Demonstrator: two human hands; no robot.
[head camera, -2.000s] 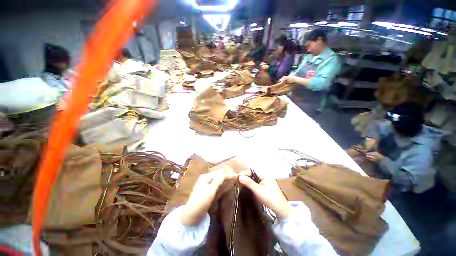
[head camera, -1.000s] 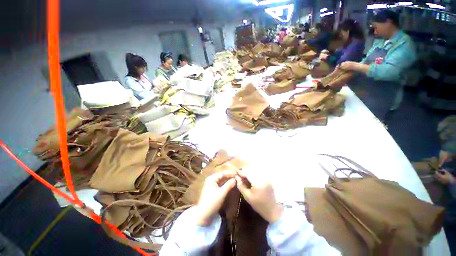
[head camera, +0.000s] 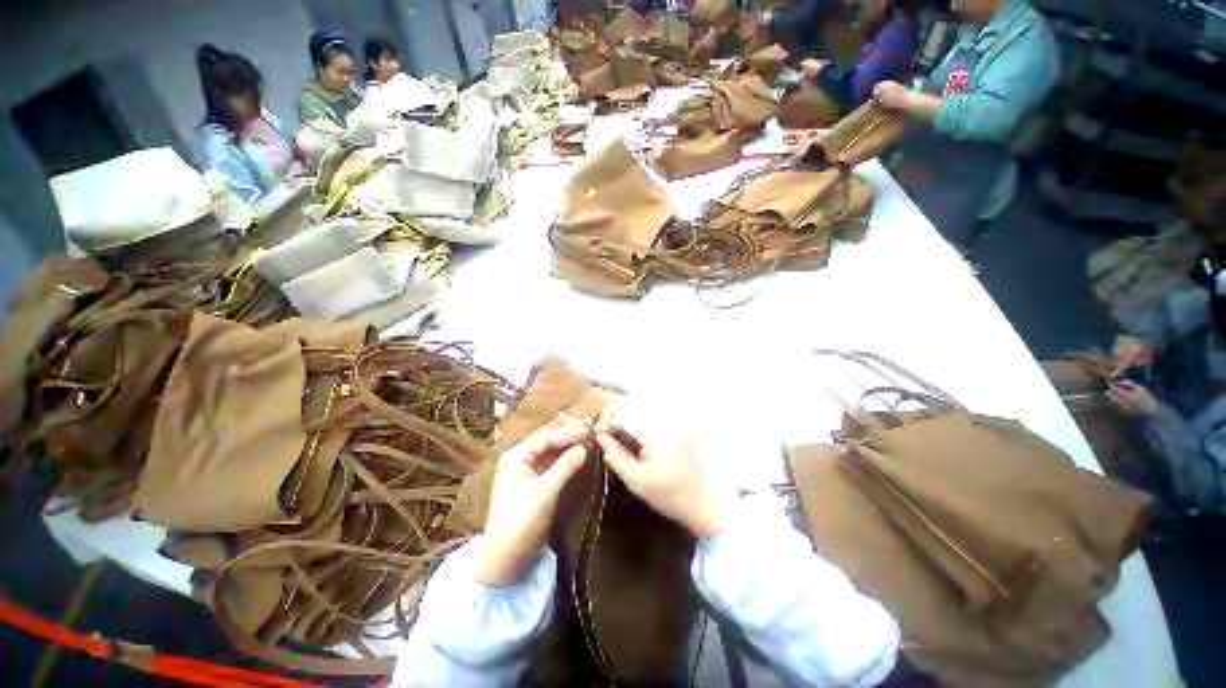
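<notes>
A brown tote bag (head camera: 632, 578) hangs below my hands at the table's near edge, with a yellowish-gold zipper line (head camera: 584, 565) running down it. My left hand (head camera: 531, 491) pinches the bag's top edge near the zipper's upper end. My right hand (head camera: 662, 473) pinches the same edge just beside it, fingertips almost touching. What lies between the fingertips is too small to tell.
The white table (head camera: 726, 343) bears brown bags (head camera: 968, 524) at right, bags with tangled straps (head camera: 222, 417) at left and another brown pile (head camera: 612, 215) ahead. Grey-white pieces (head camera: 437, 168) are heaped behind. An orange strap (head camera: 175, 661) crosses the lower left. People stand or sit on both sides.
The view has turned and tilted down, and the orange strap now shows only at the lower left. My hands stay close together on the bag's top edge; the left fingers are more spread.
</notes>
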